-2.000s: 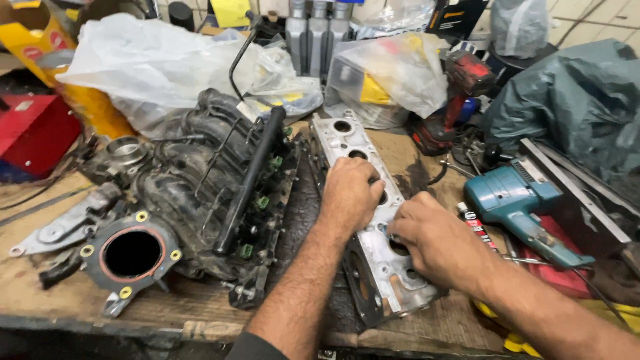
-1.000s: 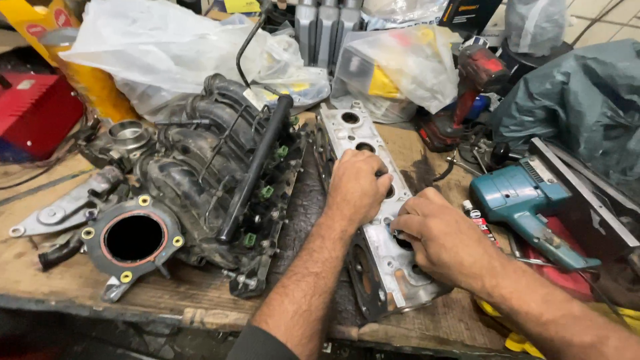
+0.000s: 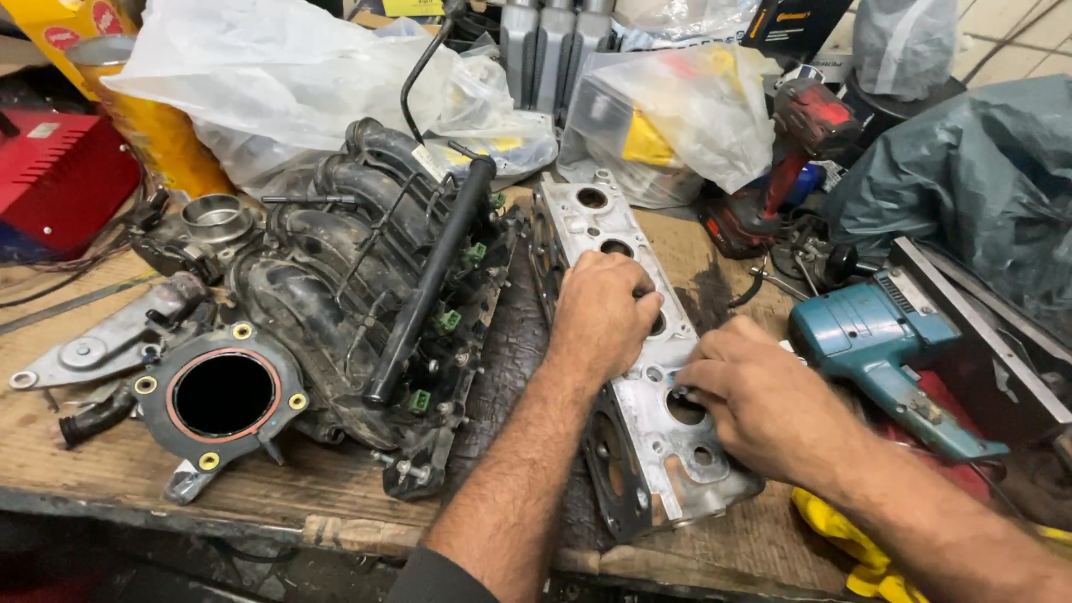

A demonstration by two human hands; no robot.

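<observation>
An aluminium engine cylinder head lies lengthwise on the wooden bench, with round ports along its top face. My left hand rests over its middle ports, fingers curled; whether they grip anything is hidden. At a port nearer the front, my right hand has its thumb and fingertips pinched at the rim. Something small and dark shows at those fingertips, too small to name. To the left of the cylinder head sits a black plastic intake manifold with a fuel rail and green connectors.
A teal power drill lies at the right, with a red cordless impact driver behind it. Yellow cloth hangs near the front edge. Plastic bags and grey bottles stand behind. A red metal box is at the far left.
</observation>
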